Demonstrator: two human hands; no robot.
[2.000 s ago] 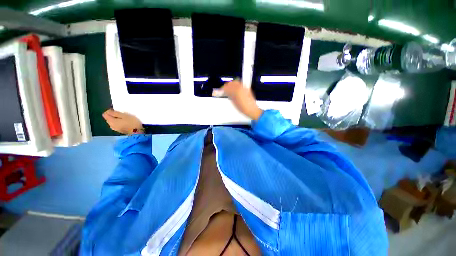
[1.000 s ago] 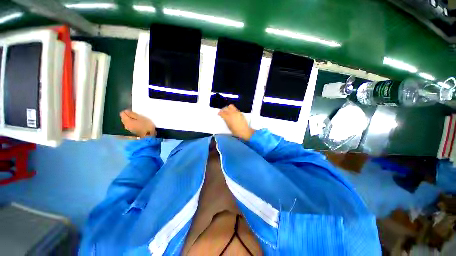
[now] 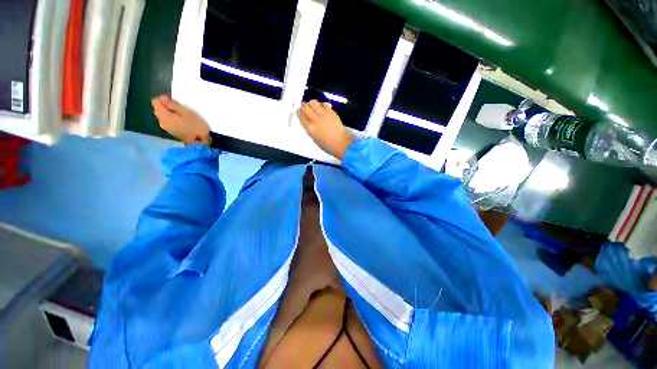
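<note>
A white foam tray (image 3: 238, 115) lies tilted in front of me with three glossy black tablets: left (image 3: 248, 43), middle (image 3: 353, 54) and right (image 3: 439, 90). Each reflects a white light line. My right hand (image 3: 324, 128) is over the tray's near rim, just below the middle tablet, with fingers curled. Whether a wipe is in its fingertips cannot be told against the white foam. My left hand (image 3: 179, 121) is at the tray's near left corner, fingers loosely bent, with nothing visible in it.
Upright white trays (image 3: 101, 68) with a red divider (image 3: 73, 58) stand at left. At right are a small dispenser bottle (image 3: 498, 115), a large clear bottle (image 3: 565, 135), bagged wipes (image 3: 501, 166) and shiny plastic (image 3: 547, 178). A green conveyor (image 3: 547, 50) runs beyond.
The view has turned, so the tray now slants down to the right. My right hand has moved from the middle tablet's lower edge onto the near rim. My left hand stays near the tray's corner.
</note>
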